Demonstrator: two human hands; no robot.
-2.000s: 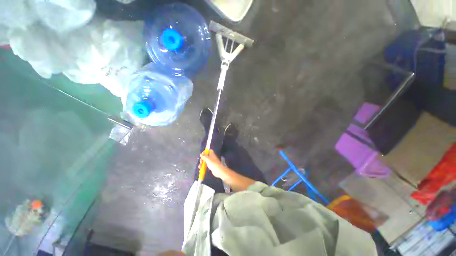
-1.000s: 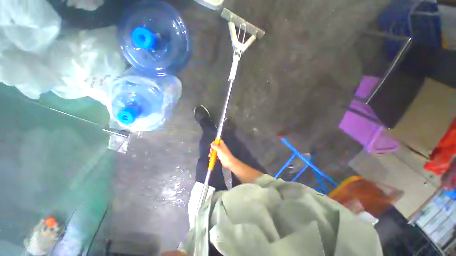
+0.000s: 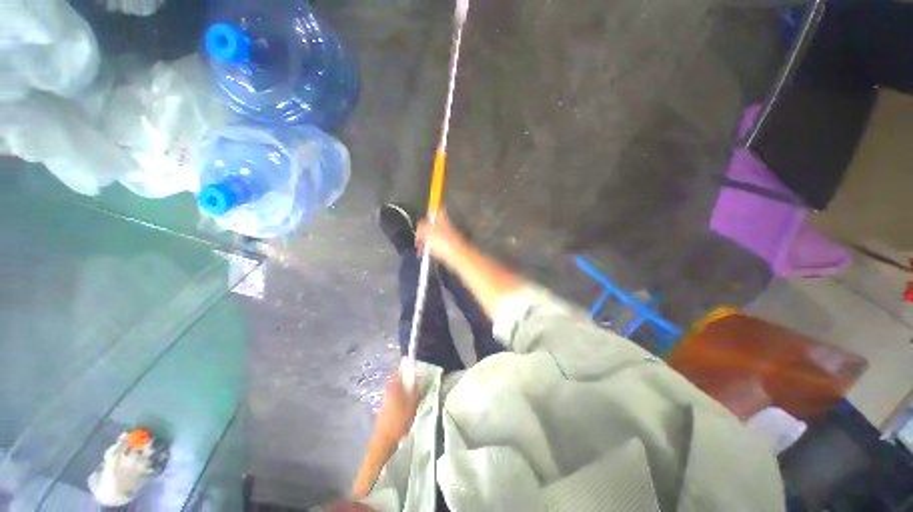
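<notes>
The long thin silver mop handle [image 3: 421,300] runs upward from my body and leaves the top edge, so the mop head is out of view. It has an orange grip sleeve [image 3: 437,180]. My right hand [image 3: 432,237] is closed on the handle just below the orange sleeve, with my arm stretched forward. My left hand [image 3: 399,393] is closed on the lower part of the handle, close to my body.
Two clear blue water jugs [image 3: 275,180] lie or stand at the upper left beside crumpled white bags [image 3: 165,130]. A blue metal frame [image 3: 631,305] and a glossy orange-brown top [image 3: 766,360] are on the right, with a purple object [image 3: 766,215] beyond. My shoe [image 3: 397,218] is on the floor.
The mop has slid forward, and its head has left the top of the view. My right hand has moved forward with it, and my left hand has come into view on the handle.
</notes>
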